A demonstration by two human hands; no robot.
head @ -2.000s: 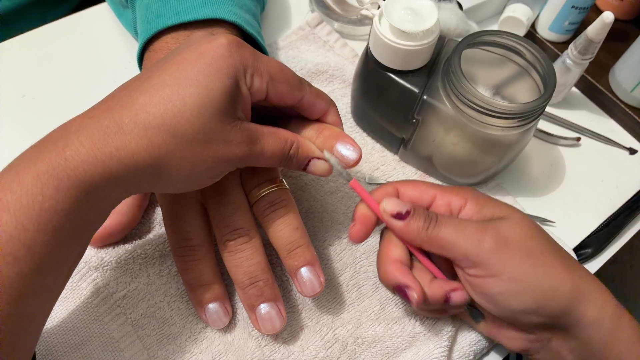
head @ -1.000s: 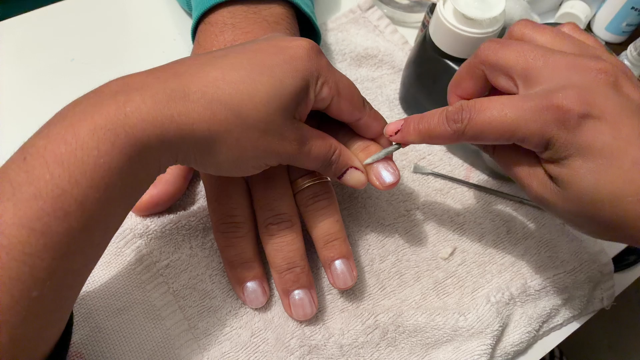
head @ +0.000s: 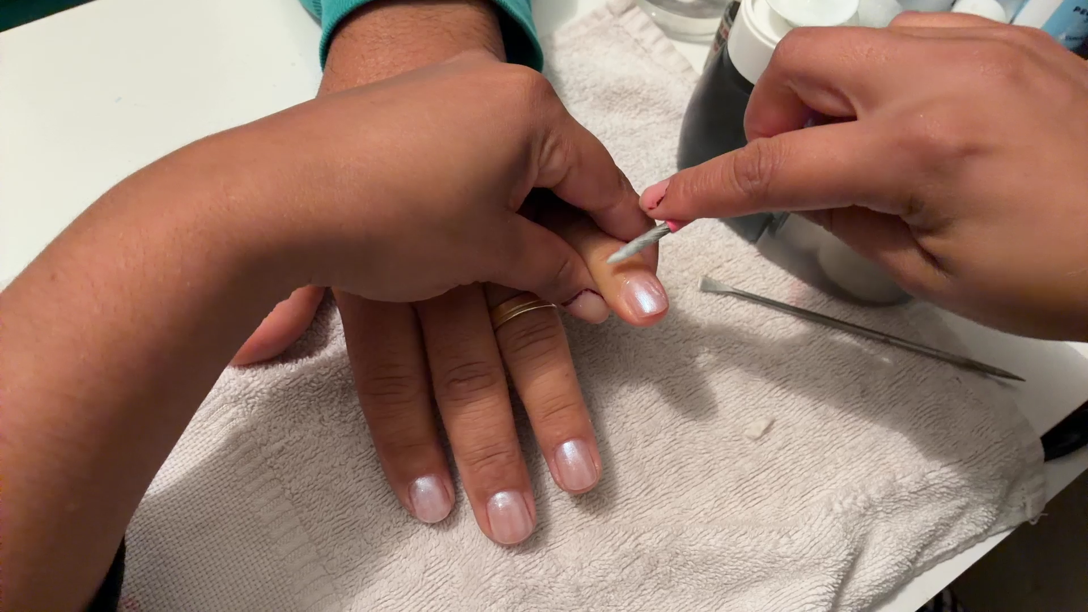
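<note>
Another person's hand (head: 467, 382), with gold rings and shiny pale polish on its nails, lies palm down on a light towel (head: 680, 510). My left hand (head: 425, 178) reaches across it and pinches its little finger (head: 625, 272) between thumb and index finger. From the right, my right hand (head: 892, 161) holds a thin tool with a whitish, pointed tip (head: 637, 244); most of its pink handle is hidden by my fingers. The tip is over the little finger, just behind the nail. A metal cuticle pusher (head: 850, 325) rests to the right.
A dark container with a white cap (head: 752, 42) stands behind my right hand, its clear part partly covered. Other bottles (head: 1037, 17) are at the top right, and a glass dish (head: 684, 17) is at the top. The white table's edge (head: 969, 565) runs along the lower right.
My right hand was low at the right two seconds ago and is now above and right of the little finger, over the container. The view has shifted. My left hand keeps its hold on the finger.
</note>
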